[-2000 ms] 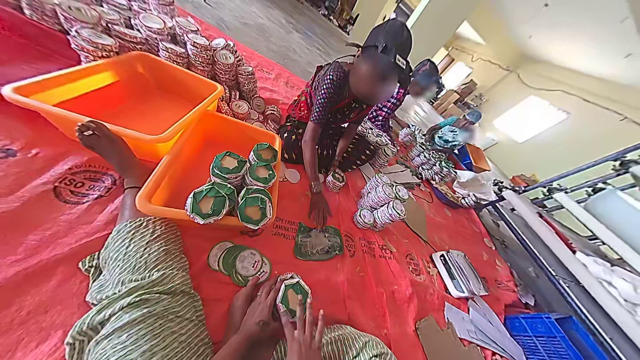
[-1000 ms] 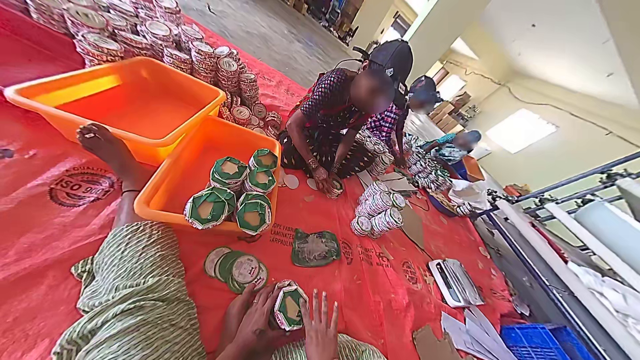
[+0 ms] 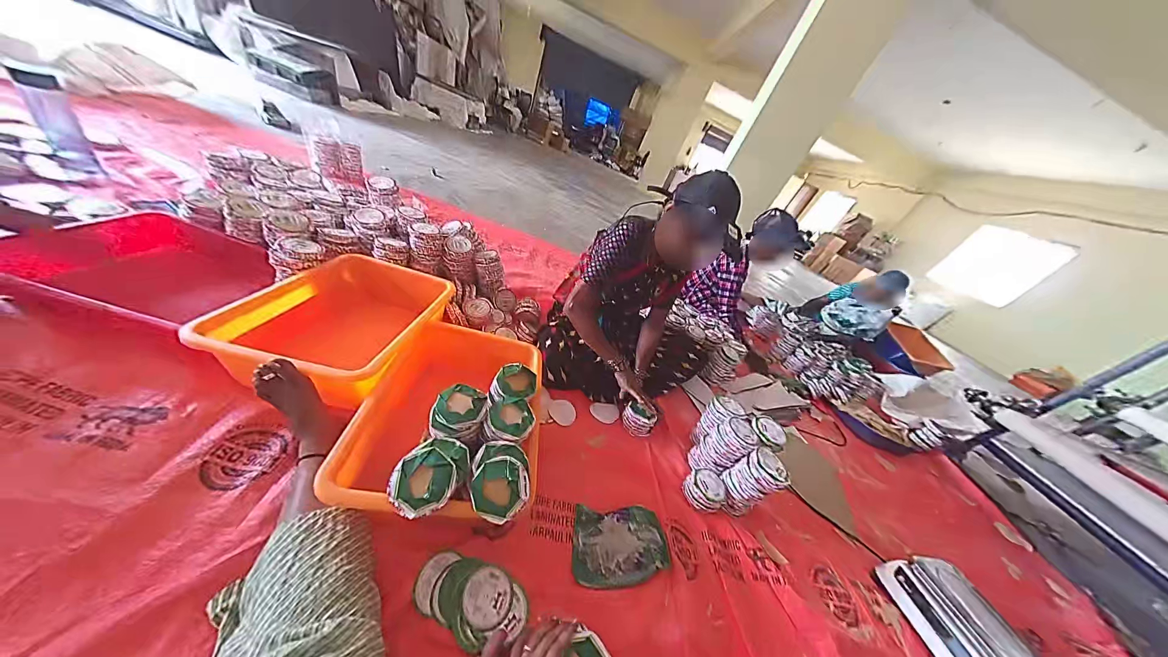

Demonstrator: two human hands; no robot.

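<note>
At the bottom edge, my left hand (image 3: 534, 641) has its fingers at a green-and-white wrapped round bundle (image 3: 589, 644); most of the hand and bundle is cut off. My right hand is out of view. Just left of the fingers lie several overlapping round discs (image 3: 486, 598), some green-rimmed. Beyond them, a crumpled green-edged plastic sheet (image 3: 620, 546) lies flat on the red tarpaulin. Several green-topped wrapped bundles (image 3: 422, 476) sit together in the nearer orange tub (image 3: 365, 456).
Another orange tub (image 3: 315, 351) adjoins the first, beside my bare foot (image 3: 292, 397). Stacks of round packs (image 3: 365, 224) stand behind. A seated co-worker (image 3: 630, 292) handles a bundle (image 3: 640, 419) near a pile of packs (image 3: 735, 452). A metal-and-white device (image 3: 949, 607) lies right.
The view has tilted up a lot, and my right hand has left the frame. Two seconds ago the co-worker's hand reached to the plastic sheet; now both their hands are at a bundle.
</note>
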